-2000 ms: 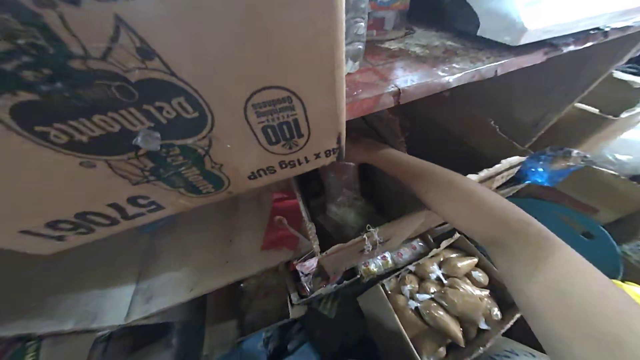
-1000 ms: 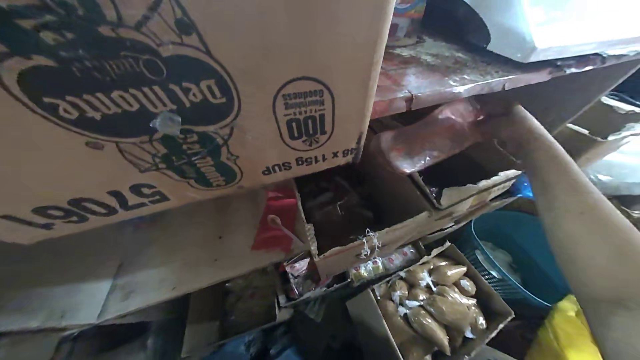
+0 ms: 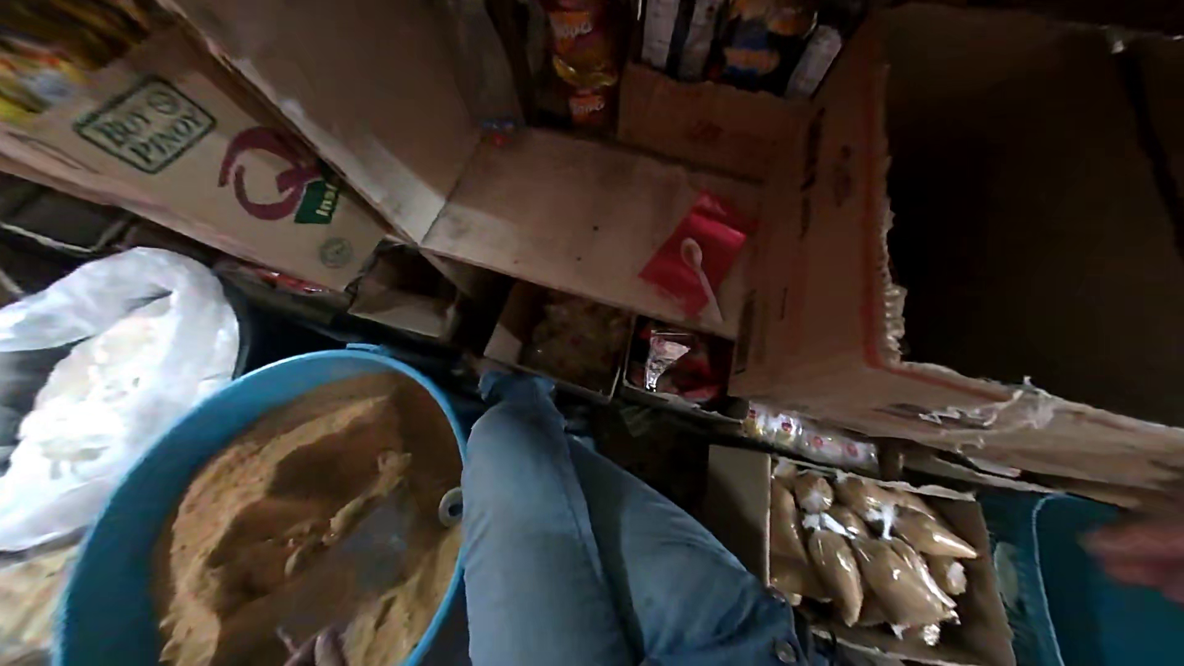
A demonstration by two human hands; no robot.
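Note:
In the head view, brown sugar-like powder [image 3: 277, 518] fills a large blue tub [image 3: 111, 527] at the lower left. The fingertips of my left hand [image 3: 319, 650] show at the bottom edge, closed on what looks like a clear plastic bag [image 3: 370, 546] over the powder; the rest of the hand is out of view. My right hand [image 3: 1142, 550], blurred at the right edge, is above a teal bin [image 3: 1073, 592]; its fingers and any content cannot be made out. Left of it, a cardboard box [image 3: 740, 509] holds several knotted bags of brown powder [image 3: 879, 555].
My denim-clad legs [image 3: 573, 518] lie between tub and box. Ahead is an open cardboard box [image 3: 573, 222] with a red packet [image 3: 694, 250] and a white plastic spoon [image 3: 700, 273]. A torn carton [image 3: 888, 388] stands at right, a white plastic bag [image 3: 120, 370] at left.
The view has swung left and down, bringing the blue tub into sight. My right hand was at the shelf with a translucent reddish plastic item and is now lower, by the teal bin.

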